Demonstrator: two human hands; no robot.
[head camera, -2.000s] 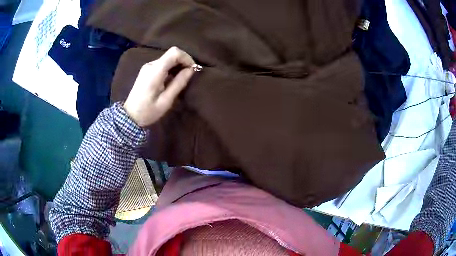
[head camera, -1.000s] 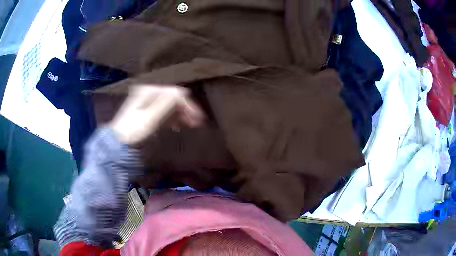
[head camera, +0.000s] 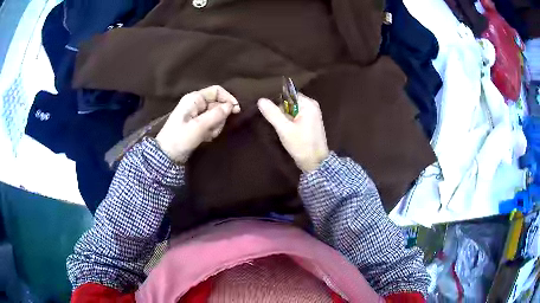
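Note:
The dark brown jacket (head camera: 349, 136) lies spread across the middle, partly against my pink apron. My left hand (head camera: 200, 120) is above it with thumb and forefinger pinched. A tiny bright metal thing (head camera: 237, 106) shows at its fingertips, too small to name surely. My right hand (head camera: 298, 127) is just to the right, thumb raised and pointing left. It holds small thread snips (head camera: 289, 97) with a green and brassy glint, blades pointing up. The hands are apart. I cannot make out any needle or thread. A round metal button (head camera: 199, 3) is on the brown cloth at the top edge.
Navy garments (head camera: 89, 133) lie beneath the jacket and show on both sides. White cloth (head camera: 468, 142) is heaped at the right, with a red plastic bag (head camera: 502, 56) beyond and a blue bag (head camera: 521, 198) near the right edge. Clear bags (head camera: 468, 266) are below the table edge.
My right hand has come into view from the right with the snips. My left hand has moved slightly up and right, after lifting or shifting the brown cloth, whose folds now lie differently.

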